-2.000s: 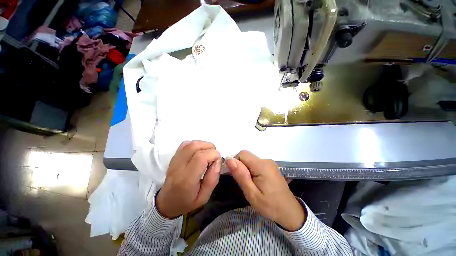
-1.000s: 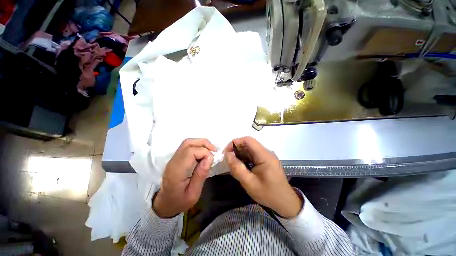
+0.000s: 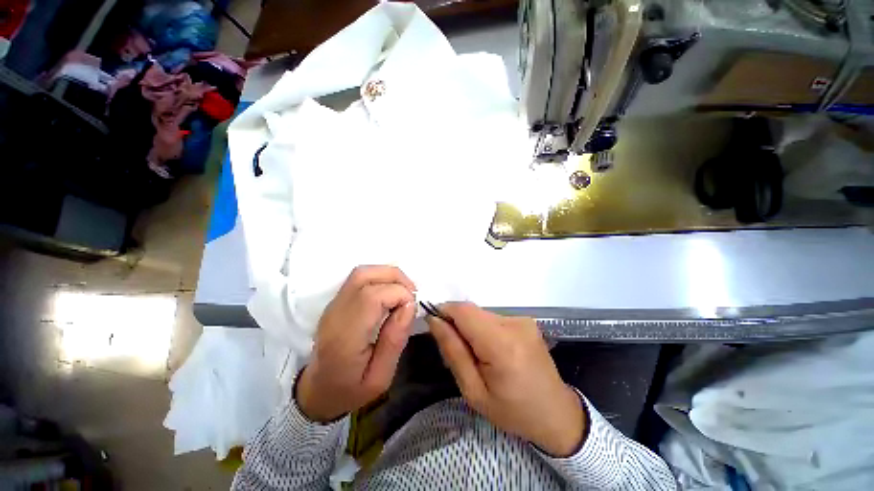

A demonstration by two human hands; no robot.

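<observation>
A bright white garment (image 3: 393, 192) lies over the left part of the machine table and reaches its front edge. A small brown-orange emblem (image 3: 375, 89) and a dark mark (image 3: 259, 160) show on it. My left hand (image 3: 357, 340) pinches the garment's edge between thumb and fingers at the table's front edge. My right hand (image 3: 503, 369) holds small dark thread snips (image 3: 429, 308), with their tips pointing left at the left fingertips. Most of the snips is hidden in the hand. Any thread there is too fine to tell.
The sewing machine head (image 3: 585, 77) stands at the upper right over a lit brass-coloured bed (image 3: 632, 197). A black looped object (image 3: 738, 177) lies on the bed. White cloth hangs lower left (image 3: 225, 388) and lies lower right (image 3: 786, 408). Coloured cloth piles (image 3: 177, 105) lie upper left.
Two seconds ago both hands' fingertips met at the edge with no blades clearly visible. The dark snips then showed in my right hand, and their tips now point left beside the left fingertips.
</observation>
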